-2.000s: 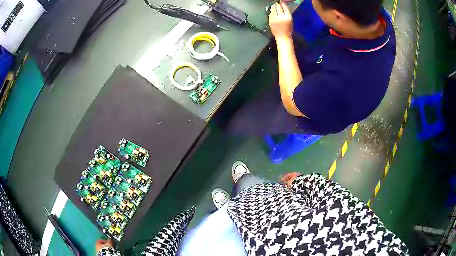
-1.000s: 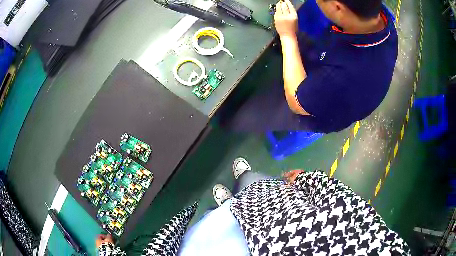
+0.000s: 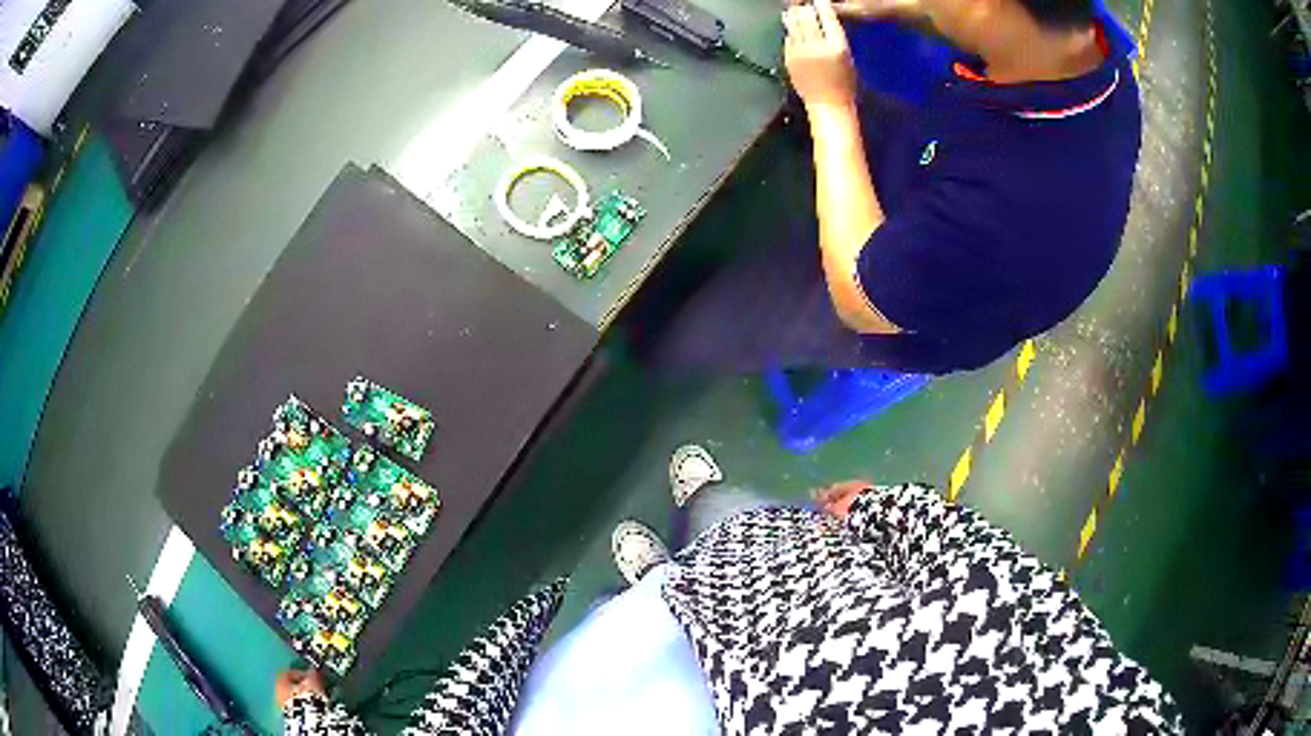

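Several green circuit boards (image 3: 338,525) lie grouped on the lower part of a black sheet (image 3: 388,309), with one board (image 3: 388,416) slightly apart above them. My left hand (image 3: 301,686) is small at the bottom left, at the lower corner of the board group; its fingers are too unclear to tell if it holds anything. My right hand (image 3: 841,498) is at the end of a houndstooth sleeve, low beside my body, mostly hidden by the cuff.
Two white tape rings (image 3: 597,111) and a single board (image 3: 600,235) lie on the bench (image 3: 475,137). A black corded stick (image 3: 184,656) lies at lower left. A seated person (image 3: 992,201) is at right on a blue stool (image 3: 848,407). More black sheets (image 3: 187,65) lie upper left.
The seated person's hands and head have shifted slightly, and the second forearm now shows. My hands stay in about the same place. The boards have not visibly moved on the sheet.
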